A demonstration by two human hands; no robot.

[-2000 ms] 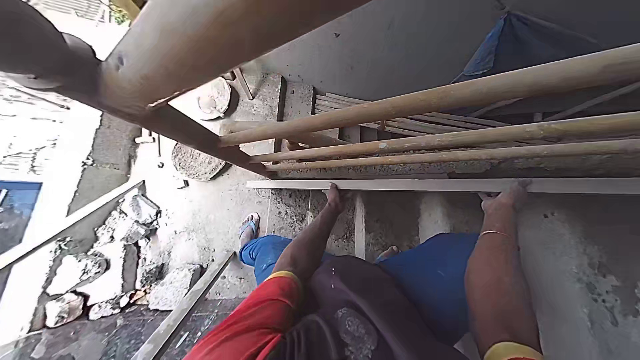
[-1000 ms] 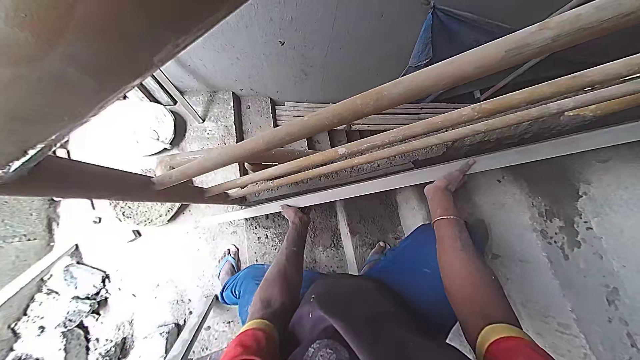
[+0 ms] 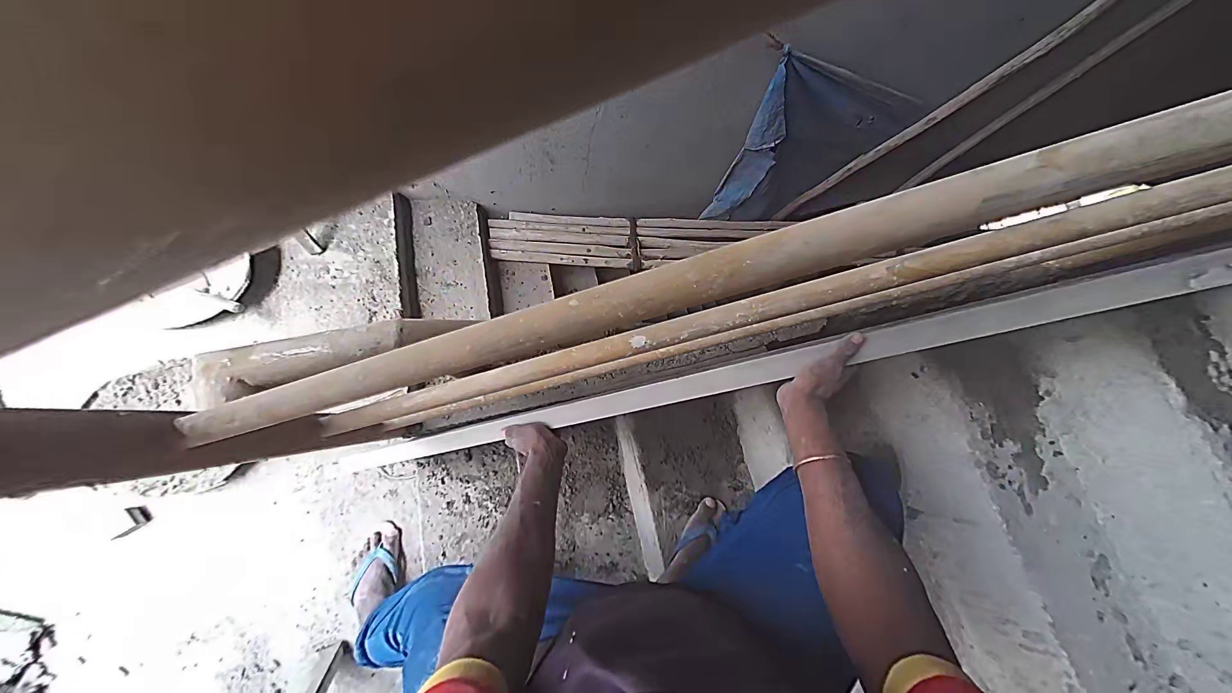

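A long, pale straightedge bar (image 3: 674, 388) runs slantwise across the view, along the near side of the stair railing. Toward its lower left part, my left hand (image 3: 535, 442) grips it, the fingers partly hidden behind the bar. Farther right, my right hand (image 3: 821, 371) holds the same bar, thumb along its face. Just beyond the bar lies a rough mortar edge (image 3: 616, 377), with the railing's round rails (image 3: 712, 272) above it.
Concrete steps (image 3: 587, 500) lie under my feet. A large blurred rail (image 3: 337, 125) crosses the upper left close to the camera. Beyond the railing are a bundle of wooden strips (image 3: 568, 239), a blue cloth (image 3: 760, 144) and a round pan (image 3: 226, 289). Wet patches mark the right-hand surface (image 3: 1020, 423).
The bar, level two seconds ago, now slants up to the right in view, as do the rails. Both hands remain on it. The view has shifted and tilted.
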